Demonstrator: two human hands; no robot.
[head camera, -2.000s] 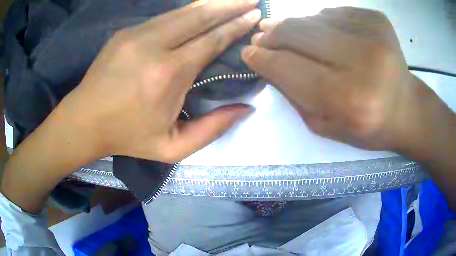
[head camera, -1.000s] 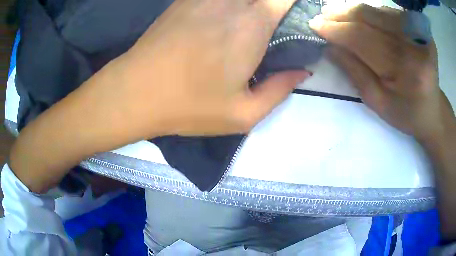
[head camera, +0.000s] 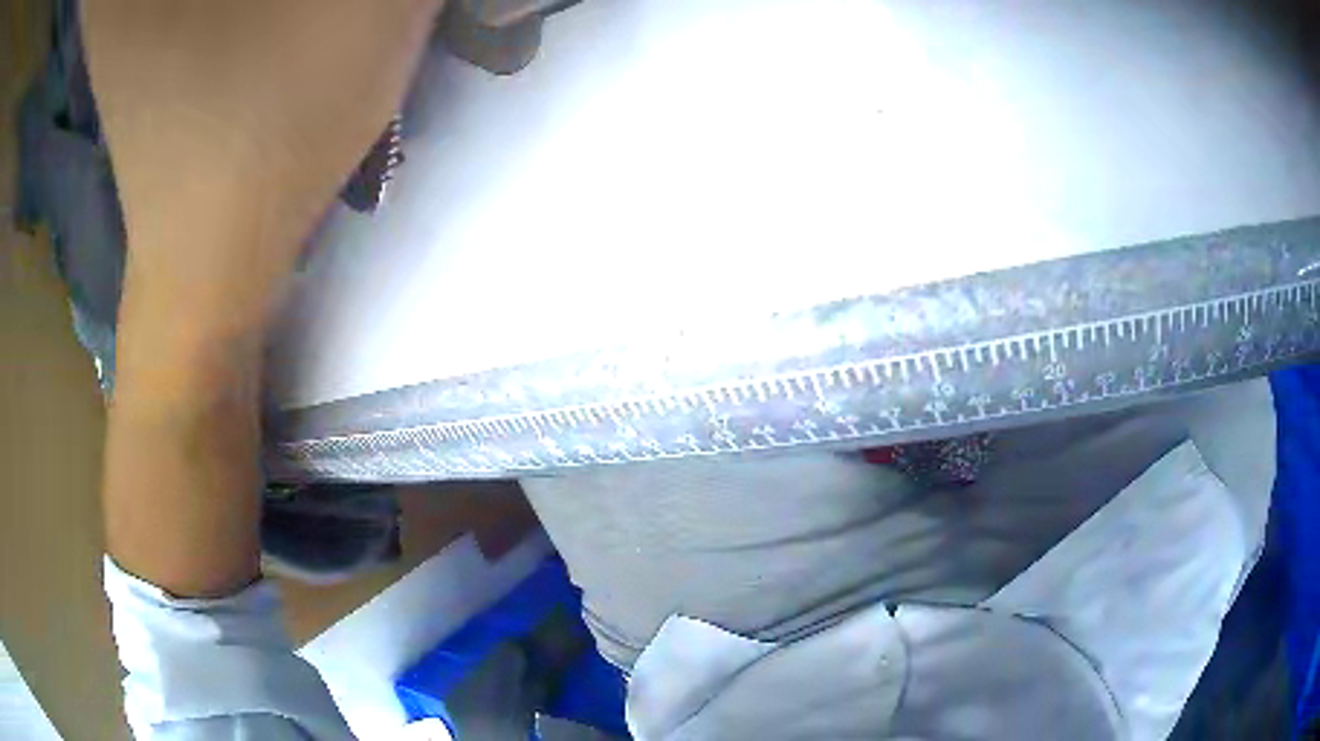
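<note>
My left hand (head camera: 268, 102) is at the upper left, cut off by the top edge, so its fingers are out of the picture. Dark grey garment cloth (head camera: 73, 217) shows to the left of my left forearm. A small dark piece with metal zip teeth (head camera: 379, 168) shows just right of the hand. Whether the hand grips the cloth cannot be seen. My right hand is not clearly in view; a blurred skin-toned and grey shape at the top edge cannot be told.
The white machine table (head camera: 811, 188) has a curved front edge with a grey measuring tape (head camera: 869, 391). Below are the wearer's lap in grey cloth (head camera: 724, 536), white cloth flaps, and blue items (head camera: 478, 637) at lower left and right.
The view has swung, so the table edge sits higher and tilted. My left hand now shows at the upper left, and most of the garment and my right hand have left the picture.
</note>
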